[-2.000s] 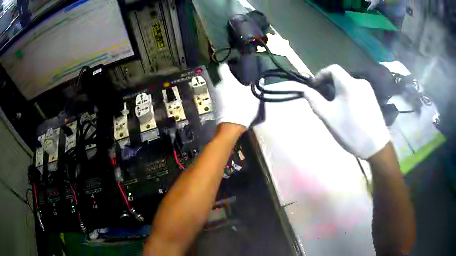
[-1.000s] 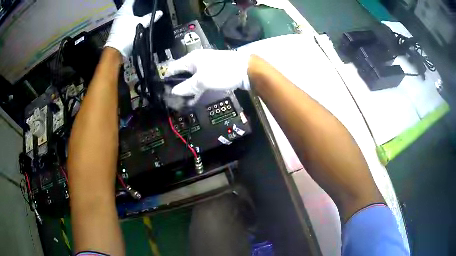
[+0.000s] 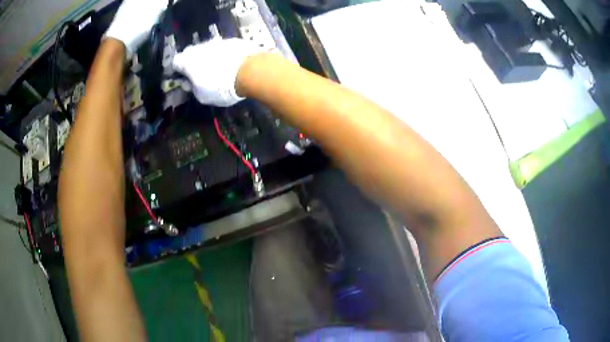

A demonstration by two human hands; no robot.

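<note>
My left hand (image 3: 138,25), in a white glove, is over the back of the black test station (image 3: 190,150), next to a dark adapter and hanging black cable (image 3: 155,70). Its fingers are partly hidden, so its grip is unclear. My right hand (image 3: 213,70), also gloved, is just right of the cable, low over the pale test sockets (image 3: 249,19). Its fingertips point left toward the cable and blur into it; what they hold cannot be made out. Red test leads (image 3: 234,148) run down the station's front.
Black adapters (image 3: 520,65) with coiled cords lie on a white sheet at the upper right, by the lime-green divider strip (image 3: 560,148). A white-covered ledge (image 3: 401,87) runs along my right. A monitor (image 3: 33,30) stands at the upper left.
Both hands first held an adapter and looped cable over the ledge, then carried them left to the test station. Since then both hands have shifted a little up and left in view.
</note>
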